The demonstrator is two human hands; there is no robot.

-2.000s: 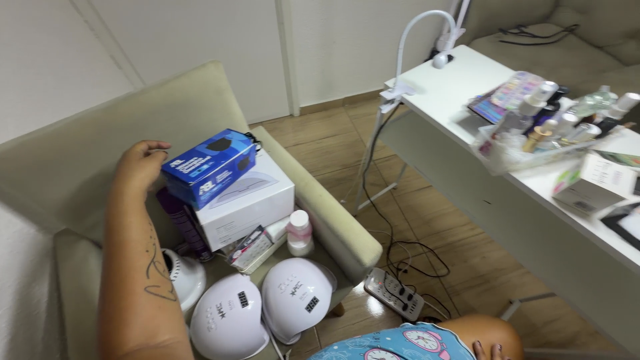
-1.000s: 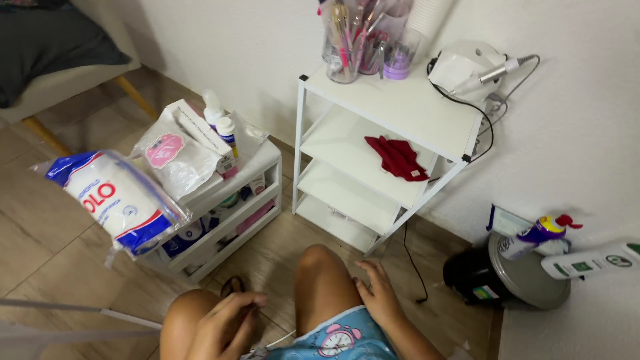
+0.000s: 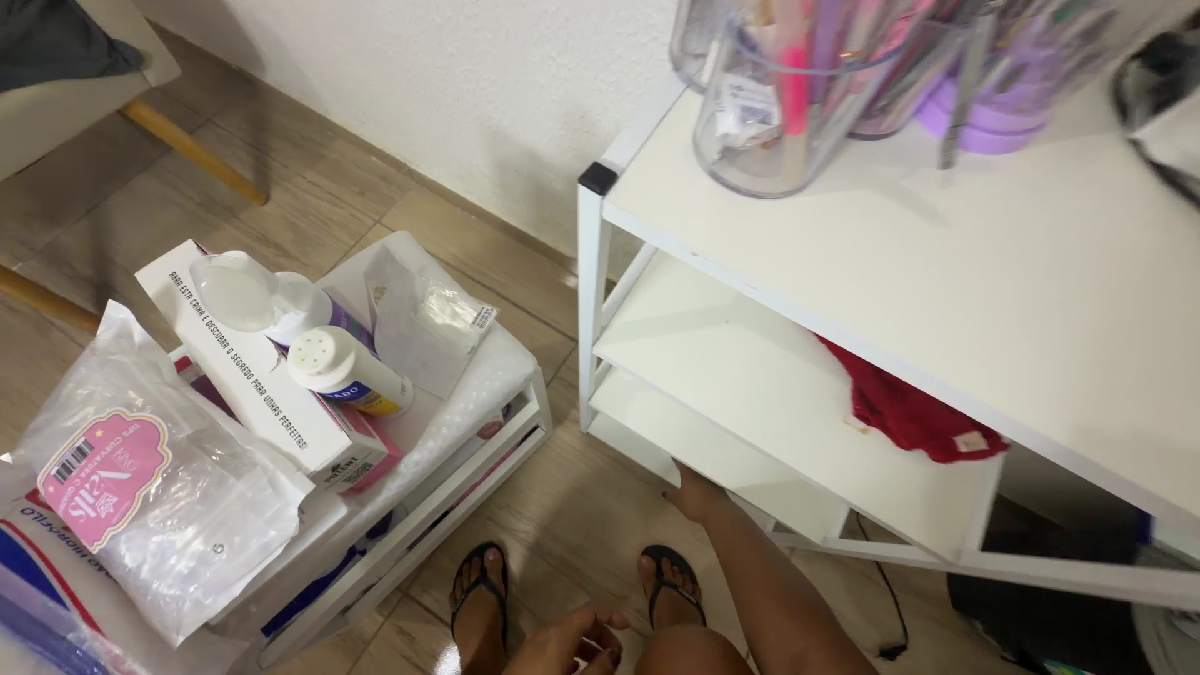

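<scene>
Low over my knee at the bottom centre is my left hand (image 3: pixel 574 642), its fingers loosely curled and apart with nothing seen in them. My right hand (image 3: pixel 696 495) reaches to a lower shelf (image 3: pixel 750 459) of the white shelf unit; the shelf edge hides part of its fingers. A dark red cloth (image 3: pixel 900 403) lies on the shelf below the top one. On the unit's top stand a clear plastic cup (image 3: pixel 769 122) with tools and a purple container (image 3: pixel 994 112).
At left, a white drawer cart (image 3: pixel 487 403) carries a plastic bag of nail tips (image 3: pixel 169 469), a long white box (image 3: pixel 234 356), a powder bottle (image 3: pixel 347 370) and a cotton pack (image 3: pixel 47 581). A chair leg (image 3: pixel 197 155) is behind. A black cable (image 3: pixel 886 600) lies on the floor.
My right hand has moved from my thigh to the lower shelf. The view has come closer to the shelf unit and cart.
</scene>
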